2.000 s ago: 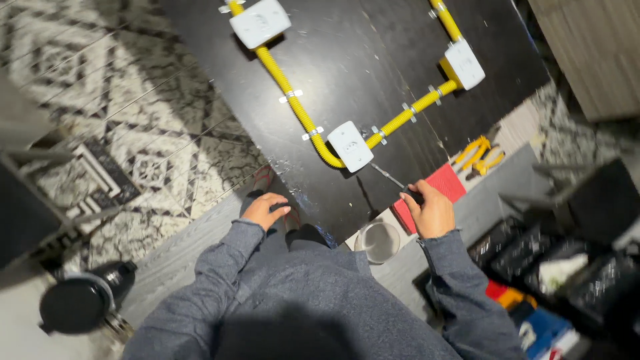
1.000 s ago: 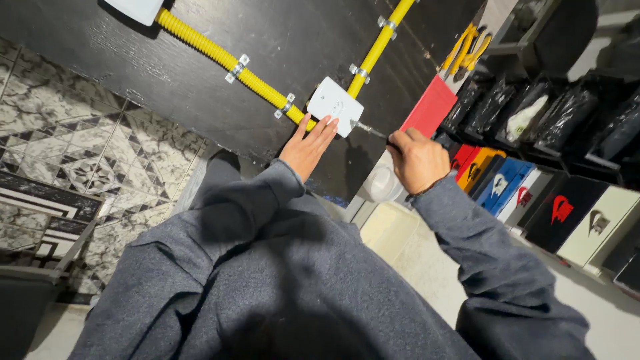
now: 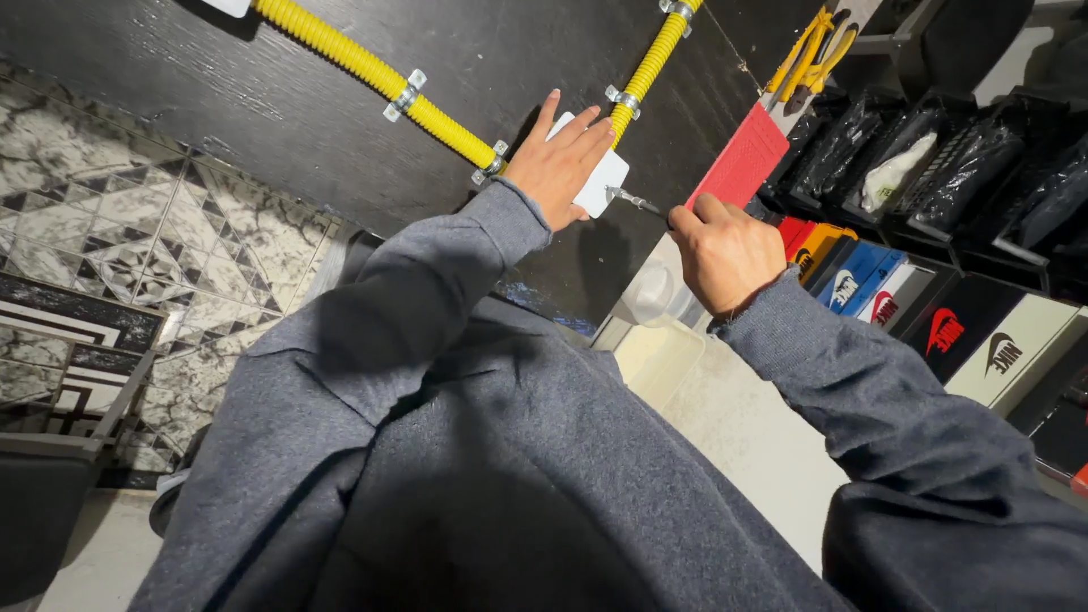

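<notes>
My left hand (image 3: 561, 163) lies flat with spread fingers on a white junction box cover (image 3: 605, 180), hiding much of it. My right hand (image 3: 729, 246) grips a screwdriver (image 3: 643, 204), whose tip meets the cover near its right edge; its handle is mostly hidden in my fist. Yellow corrugated conduit (image 3: 348, 55) runs to the box from the upper left, and another length (image 3: 653, 70) comes from the upper right. Metal saddle clamps (image 3: 405, 94) hold both lengths to a black board (image 3: 527, 51).
A red case (image 3: 741, 157) and yellow-handled pliers (image 3: 812, 59) lie along the board's right side. Below the case stands a clear plastic cup (image 3: 653, 293) beside a pale tray (image 3: 661, 361). Shoe boxes (image 3: 943, 327) and black bins (image 3: 918, 161) line the right.
My left hand has moved from beside the board onto the cover and now spreads over more of it. My right hand still holds the screwdriver. The view has swung and come closer.
</notes>
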